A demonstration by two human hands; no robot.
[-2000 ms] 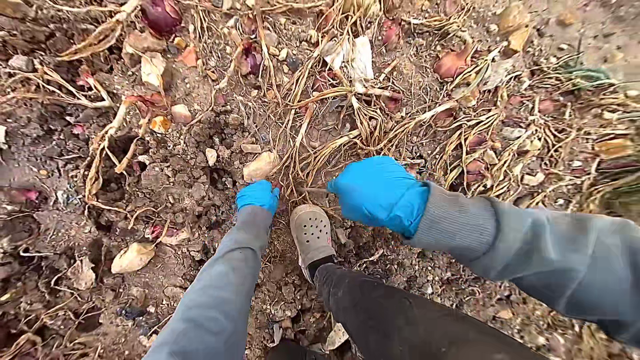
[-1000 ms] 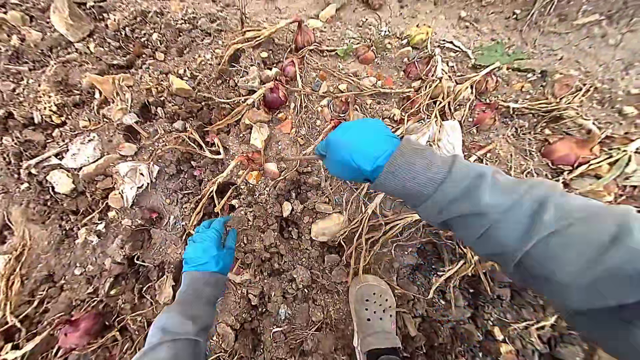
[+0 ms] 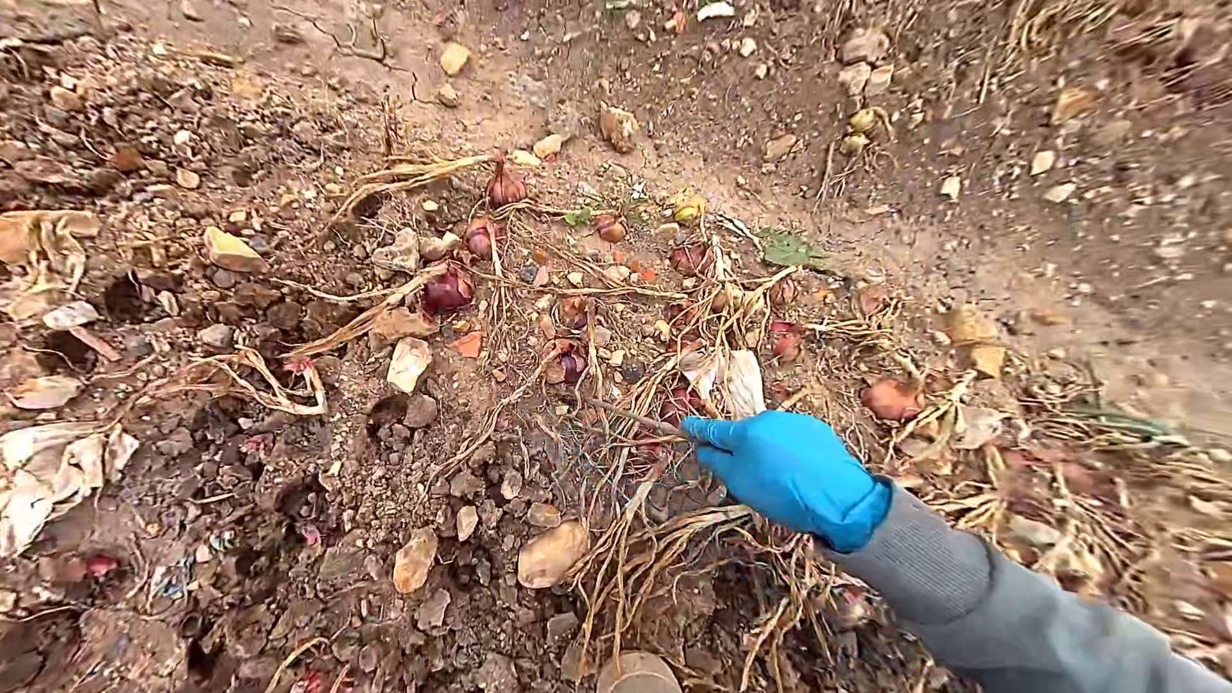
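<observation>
My right hand (image 3: 789, 472), in a blue glove, is closed on a thin brown stick-like tool (image 3: 635, 416) whose tip points left, over dry onion stalks. Its exact kind cannot be told. Just beyond that tip a red onion (image 3: 566, 363) sits partly in the soil. Farther up and left lie more red onions, among them a dark one (image 3: 449, 289), one beside it (image 3: 482, 236) and one with a long dry stalk (image 3: 505, 187). A paler onion (image 3: 893, 398) rests to the right of my hand. My left hand is out of view.
Loose stony soil holds pale stones (image 3: 552, 554), white crumpled scraps (image 3: 58, 476) and tangled dry stalks (image 3: 664, 549). A green leaf (image 3: 791, 249) lies beyond the onions. The toe of a light clog (image 3: 637, 674) shows at the bottom edge.
The view has shifted a lot toward the onions farther up. My left hand, seen low on the left a second ago, has left the view. My right hand still holds the thin tool.
</observation>
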